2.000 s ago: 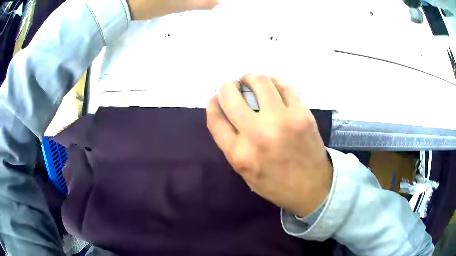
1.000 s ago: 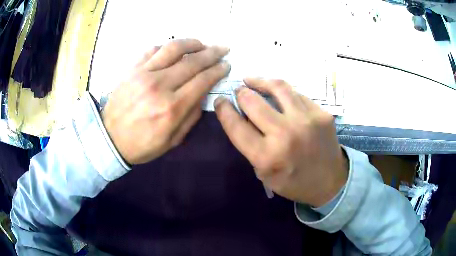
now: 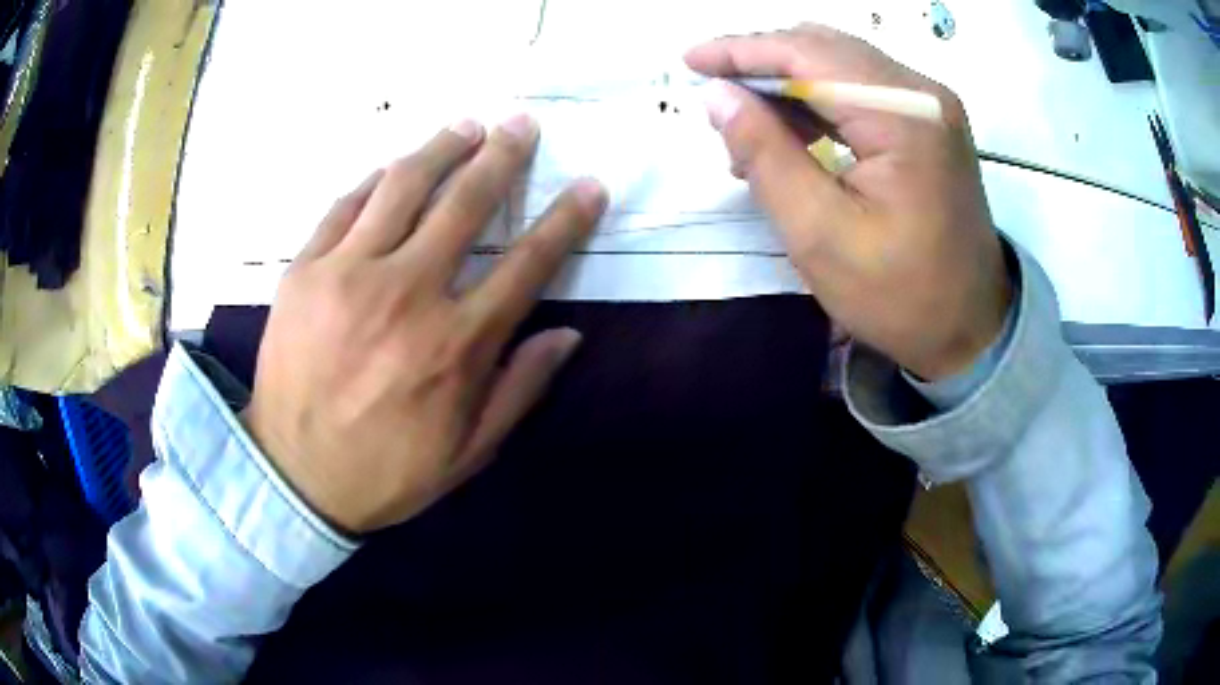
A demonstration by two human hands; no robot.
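A dark plum cloth panel (image 3: 669,442) lies over the table's front edge and hangs towards me. A white paper pattern (image 3: 642,201) with ruled lines and small dark holes lies at the panel's top edge. My left hand (image 3: 415,321) rests flat with fingers spread, its fingertips on the paper and its thumb over the cloth. My right hand (image 3: 870,187) holds a marking pencil (image 3: 870,98), white with a yellow part, like a pen. Its tip is close to a dark hole in the paper; whether it touches cannot be told.
A yellowish board (image 3: 127,174) with dark cloth strips (image 3: 60,147) lies at the left. A blue plastic basket (image 3: 96,455) is below it. A slim dark tool with a reddish part (image 3: 1185,214) and a black flat item (image 3: 1119,46) are at the right.
My right hand has moved up and right, and the pencil in it now shows clearly. My left hand has moved slightly down and its fingers have spread. The view has shifted.
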